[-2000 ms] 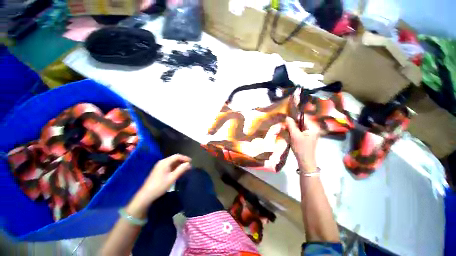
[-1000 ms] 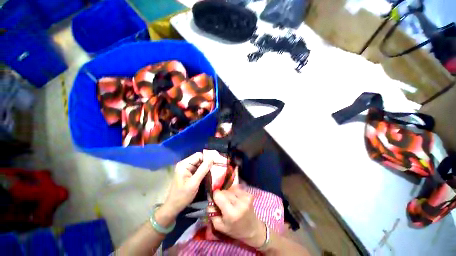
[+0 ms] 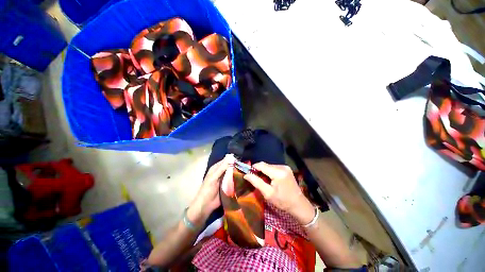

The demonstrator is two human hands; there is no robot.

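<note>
A printed fabric bag (image 3: 243,213) in orange, pink and brown lies on my lap over the checked apron (image 3: 215,257). My left hand (image 3: 211,186) pinches the bag's upper edge. My right hand (image 3: 281,184) holds small silvery snips (image 3: 243,167), their blades pointing left at the bag edge beside my left fingertips. A dark bundle, perhaps webbing strap (image 3: 243,142), lies just beyond the hands on my dark trousers. Whether the blades are cutting a thread is too small to tell.
A blue bin (image 3: 205,123) with printed bags stands ahead left. The white table (image 3: 340,127) on the right bears printed bags (image 3: 452,125) with black straps and small black parts (image 3: 348,9). A red stool-like object (image 3: 56,188) and blue crate (image 3: 119,239) are at lower left.
The bag came from the table onto my lap. Since a second ago, the snips have moved up to the bag's top edge and the strap no longer sticks out toward the table. The view has shifted.
</note>
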